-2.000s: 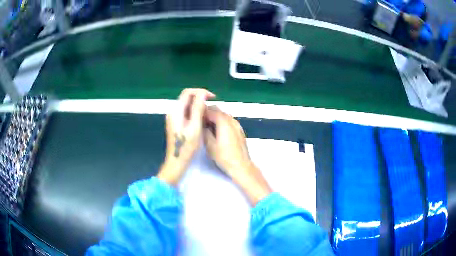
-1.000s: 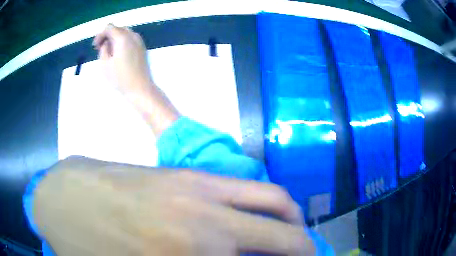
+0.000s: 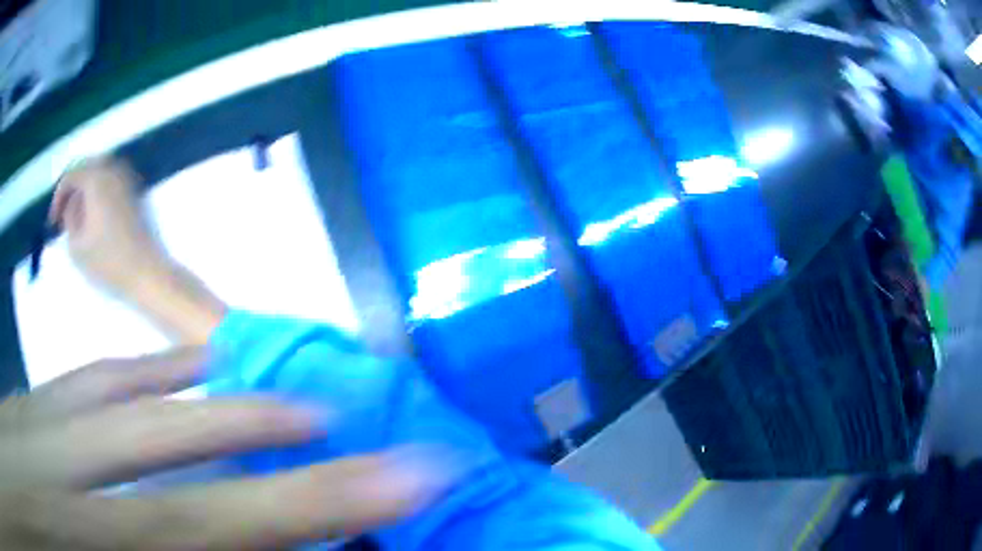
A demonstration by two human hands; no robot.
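Observation:
The white work mat point(image 3: 264, 231) lies at the left, with short black tape tabs at its far edge. My right hand point(image 3: 102, 221) is over the mat's far left part, blurred, with fingers curled; I cannot tell if it holds anything. My left hand point(image 3: 205, 452) is large and blurred close to the camera at lower left, fingers apart, over the mat and my right sleeve, with nothing visible in it. Three glossy blue liner strips point(image 3: 431, 161) lie right of the mat. A grey adhesive pad point(image 3: 562, 409) is near the end of the first strip, smaller grey pieces point(image 3: 676, 339) on the middle one.
The pale edge rail point(image 3: 269, 54) curves along the green belt point(image 3: 140, 54). A white object point(image 3: 43, 48) is on the belt at upper left. A dark crate with a bright green rim point(image 3: 910, 210) stands beside the bench at right. A person in blue point(image 3: 937, 118) is behind it.
The view has swung right, so the mat and strips sit further left and the crate and person show. My hands have separated since the earliest frame; my left fingers now spread near the camera.

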